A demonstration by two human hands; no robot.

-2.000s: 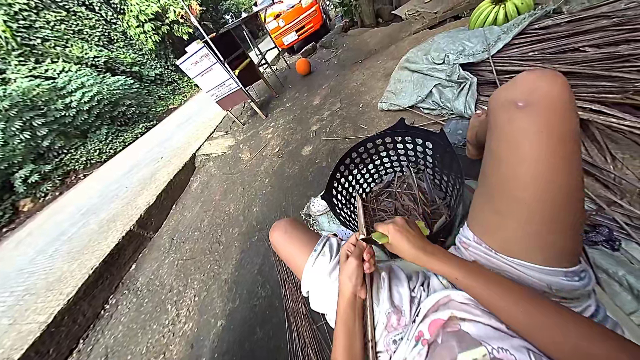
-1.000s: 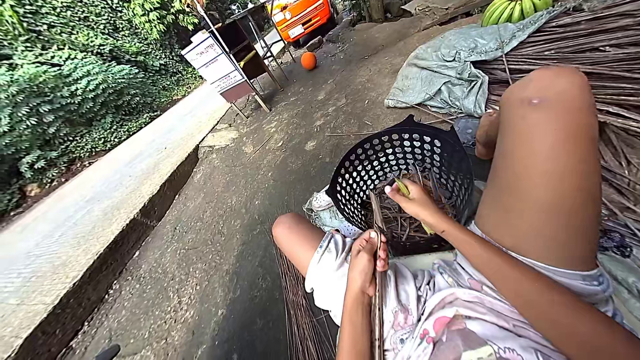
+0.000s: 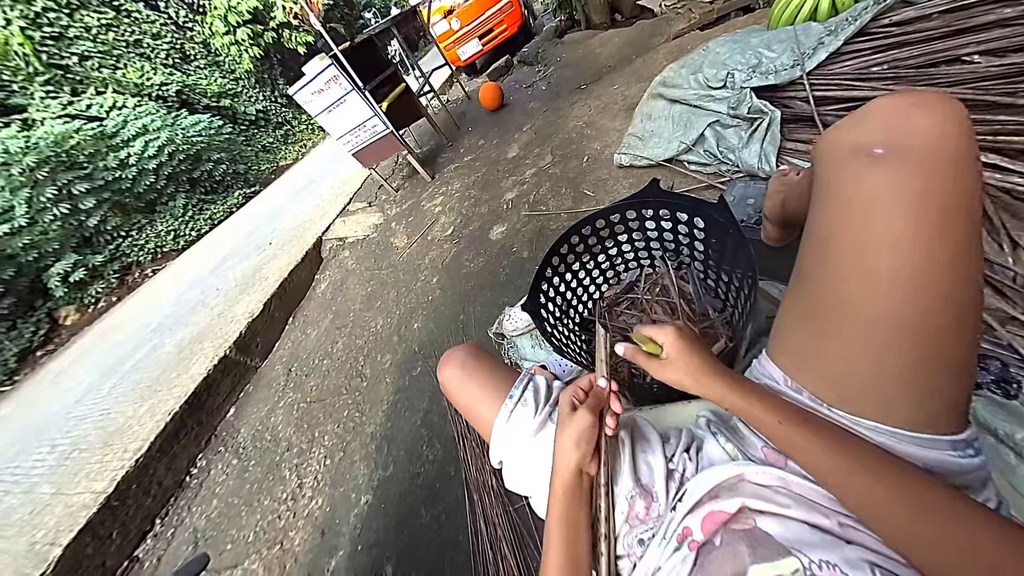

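My left hand [image 3: 590,408] is closed around a long brown dried stalk [image 3: 602,472], which points up over the near rim of a black perforated plastic basket [image 3: 560,296]. Right beside the stalk's upper end, my right hand [image 3: 676,358] grips a yellow-green handle [image 3: 646,344]; whether it has a blade cannot be seen. Dry brown scraps [image 3: 656,304] lie inside the basket, which stands between my legs. Under my left thigh, a bundle of thin brown sticks [image 3: 496,512] rests on the ground.
A large pile of long dried stalks [image 3: 864,96] lies at the right, with a grey-green sack [image 3: 704,104] at its edge and green bananas [image 3: 808,10] behind. Farther off are an orange ball [image 3: 491,96], a sign board [image 3: 340,104], a table and an orange vehicle [image 3: 480,32]. A raised concrete road edge [image 3: 240,352] runs along the left.
My right hand has moved from close by my left hand, out over the basket, then back nearer the stalk. My left hand keeps its hold on dried stalk material.
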